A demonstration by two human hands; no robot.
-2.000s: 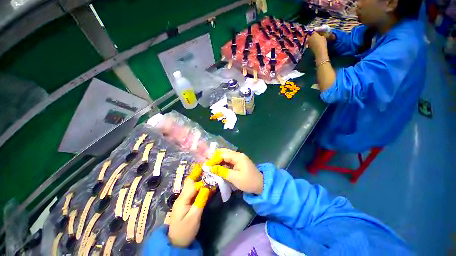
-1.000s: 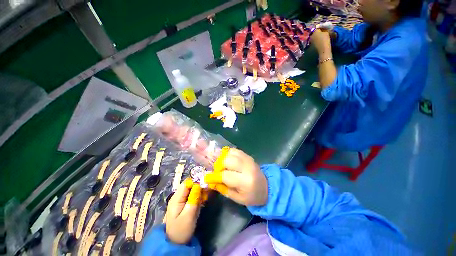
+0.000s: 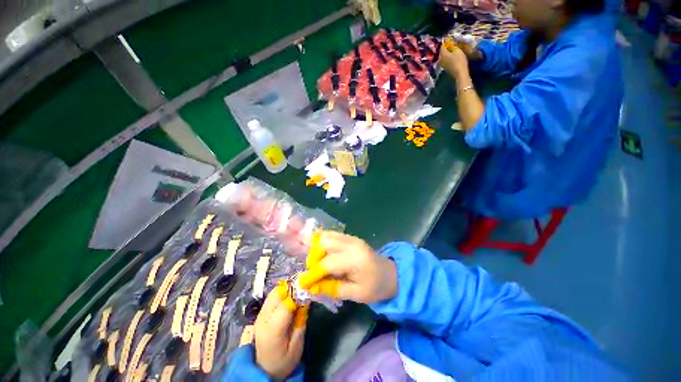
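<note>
My left hand (image 3: pixel 280 330), with yellow-orange finger cots, holds a small watch case (image 3: pixel 296 288) between its fingertips, low in the middle of the view. My right hand (image 3: pixel 345 270), also with finger cots, presses a white cloth (image 3: pixel 317 298) against the case. The fingers and cloth hide most of the case. Beside my left hand, a dark padded tray under clear plastic (image 3: pixel 243 249) bears rows of watches with beige straps (image 3: pixel 213 334).
Pink wrapped pad (image 3: pixel 257 211) behind the tray. Yellow-labelled bottle (image 3: pixel 266 147), small bottles (image 3: pixel 349 158), tissue (image 3: pixel 326 177) and orange finger cots (image 3: pixel 420 133) on the green bench (image 3: pixel 388 186). Person in blue (image 3: pixel 545 127) on a red stool (image 3: pixel 515 235), beside a red pad with black-strapped watches (image 3: pixel 377 78).
The case, face visible a second ago, is now mostly hidden by my right fingers and the cloth. The right hand has shifted slightly left and down. The view has shifted slightly.
</note>
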